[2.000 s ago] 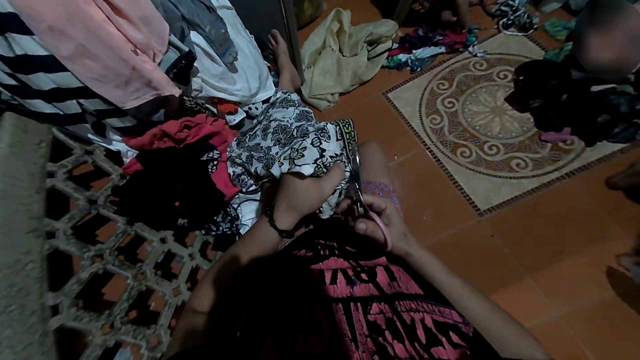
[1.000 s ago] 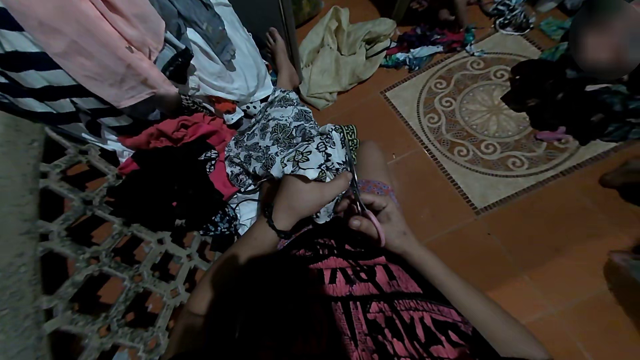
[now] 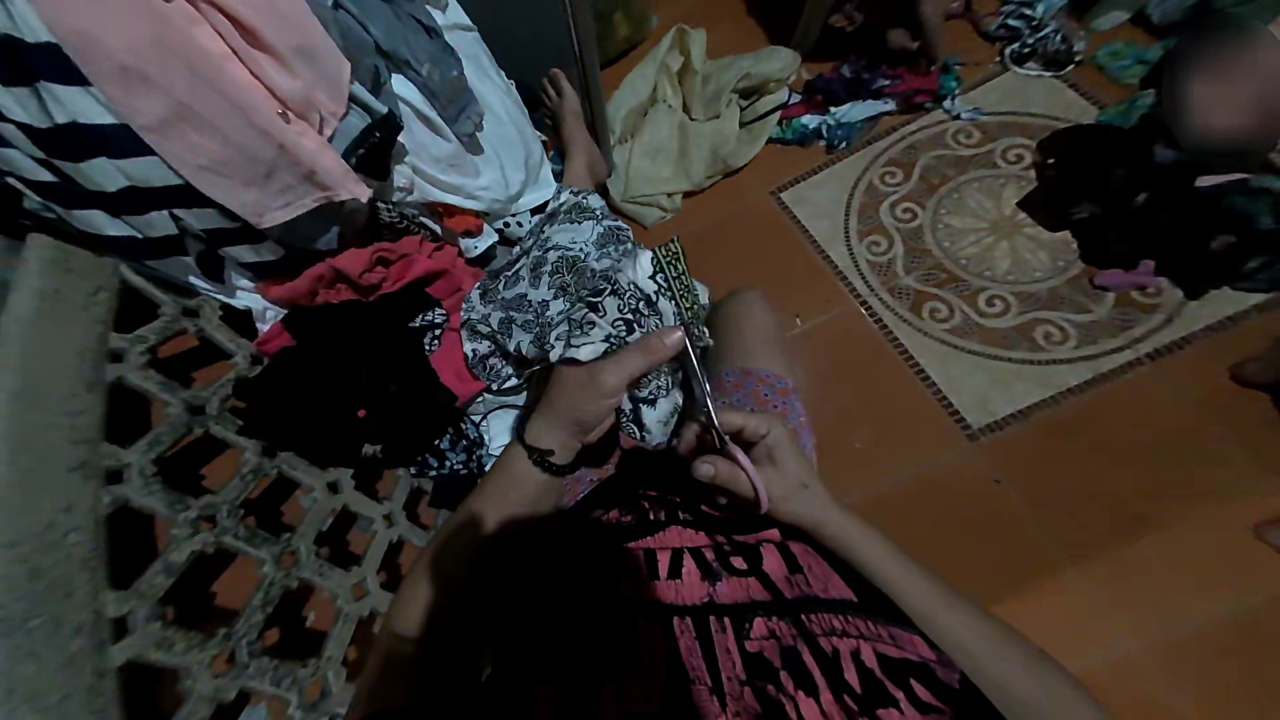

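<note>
A white cloth with a dark floral print (image 3: 570, 280) lies across my lap, with a yellow-green patterned border (image 3: 680, 280) at its right side. My left hand (image 3: 600, 390) grips this cloth near the border, thumb on top, and wears a dark bracelet. In my right hand (image 3: 750, 465) is a pair of scissors (image 3: 704, 395) with pink handles; the blades point up and away along the border, close to my left thumb. Whether the blades are parted is hard to tell.
Red cloth (image 3: 385, 270) and black cloth (image 3: 340, 375) are heaped to the left beside a lattice block wall (image 3: 250, 545). Pink and striped garments hang at upper left. A beige cloth (image 3: 675, 125) lies on the tiled floor. Another person sits at upper right with dark cloth (image 3: 1110, 200).
The patterned border, folded lower a second ago, now stands out further above the scissors. Both hands stay in nearly the same place, still holding the cloth and the scissors.
</note>
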